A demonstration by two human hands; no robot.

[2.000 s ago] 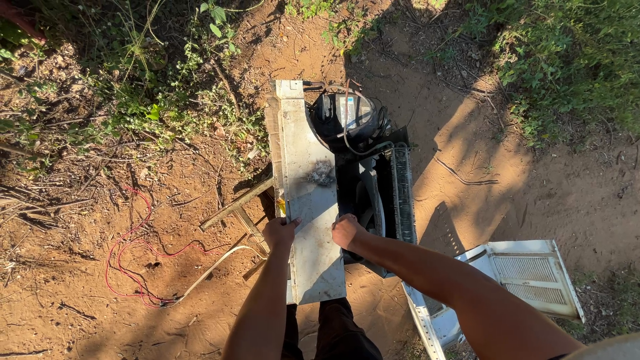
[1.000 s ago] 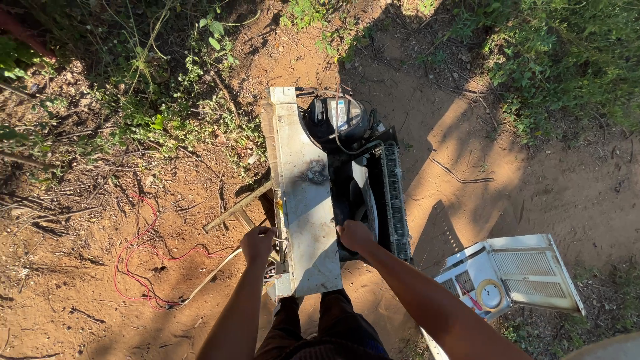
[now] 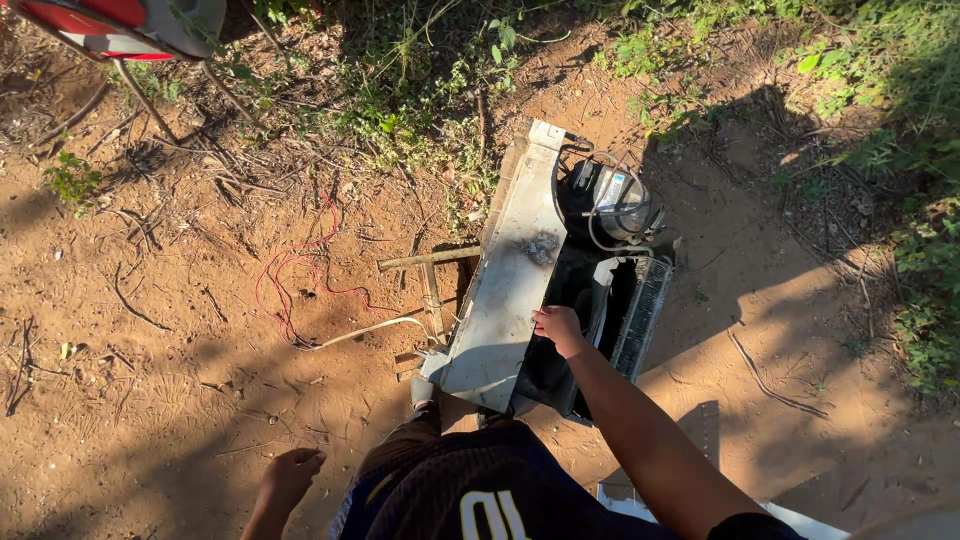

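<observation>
An air conditioner's outdoor unit lies opened in front of me, with a white metal panel along its left side. A dark scorched patch marks the panel. At the unit's upper right sits a compressor with bent copper tubes, and a finned coil runs below it. My right hand is at the panel's right edge, fingers closed around something small that I cannot make out. Away from the unit, at the lower left, my left hand hangs over the dirt with fingers loosely bent and nothing seen in it.
A wooden frame is under the unit's left side. Red wire and a pale cable lie on the soil. A red and grey object on metal legs stands upper left. White metal casing lies lower right; bushes grow along the right.
My left hand has left the panel's left edge and moved out to the lower left. My right hand stays by the panel's right edge. The view has shifted to the left.
</observation>
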